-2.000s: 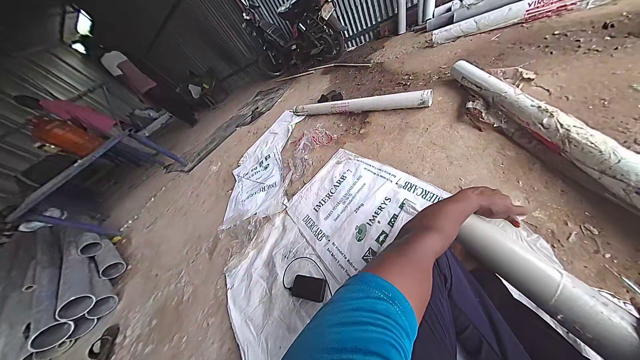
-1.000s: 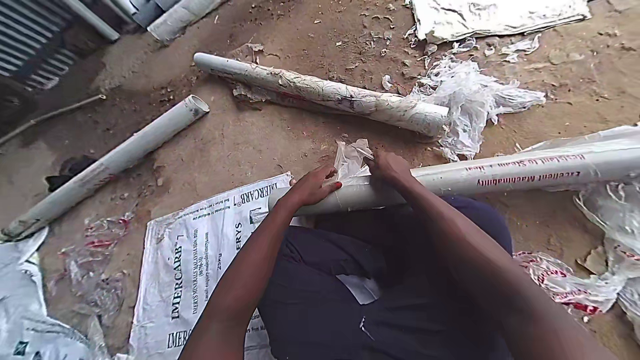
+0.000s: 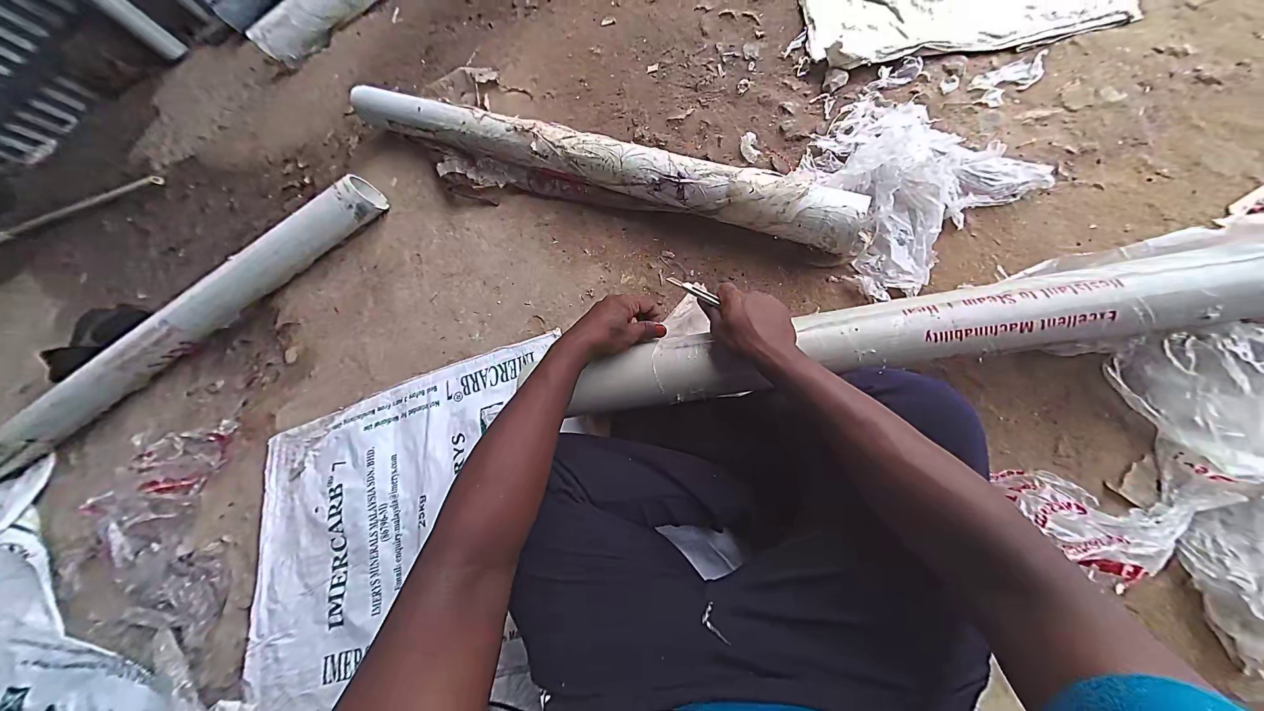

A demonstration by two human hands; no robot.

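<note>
A pale plastic-wrapped pipe (image 3: 987,321) with red print lies across in front of my knees. On its upper side, near its left part, a loose flap of thin plastic film (image 3: 688,316) stands up between my hands. My left hand (image 3: 617,326) rests on the pipe with its fingers curled at the edge of the film; whether it pinches the film is hard to tell. My right hand (image 3: 752,321) is closed around a small thin metal blade or tool (image 3: 695,291), whose tip points left above the pipe.
A wrapped, dirty pipe (image 3: 642,173) lies ahead, with shredded white plastic (image 3: 904,178) at its right end. Another pipe (image 3: 217,281) lies at the left. A printed white woven sack (image 3: 286,553) is spread under my left arm. Crumpled film (image 3: 1215,425) lies at the right.
Two seconds ago one hand rested on a pipe; now both hands are together on the wrapped pipe. The view has swung strongly to the right since then.
</note>
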